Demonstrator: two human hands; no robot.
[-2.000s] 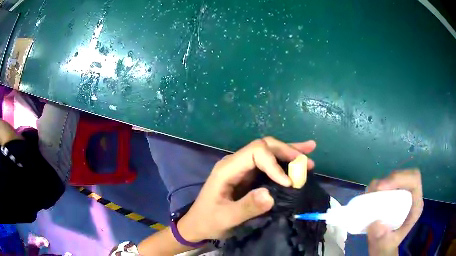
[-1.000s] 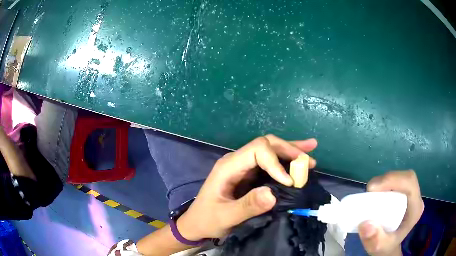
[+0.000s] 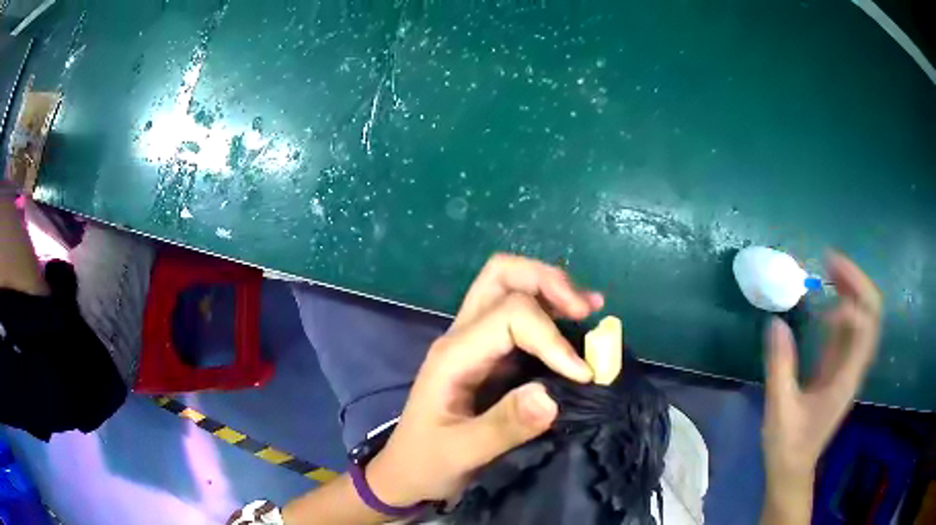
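Observation:
The black bundle (image 3: 606, 441) is at the table's near edge, over my lap, with a tan end piece (image 3: 606, 351) sticking up from its top. My left hand (image 3: 482, 379) grips the bundle, its fingers beside the tan piece. The white glue bottle (image 3: 768, 279) is at the green table's right part, its blue tip pointing right. My right hand (image 3: 819, 369) is just below and right of the bottle, thumb and fingers apart, holding nothing.
The glossy dark-green table (image 3: 493, 133) has dried marks. A tan board (image 3: 33, 138) lies at its far left. A red stool (image 3: 202, 323), another person's black sleeve (image 3: 56, 354) and yellow-black floor tape (image 3: 241, 439) are at the left. A blue stool (image 3: 867, 467) is at the lower right.
The glue bottle has moved from the black bundle up and right to the table, and my right hand has let it go and opened. My left hand's upper fingers have shifted slightly left.

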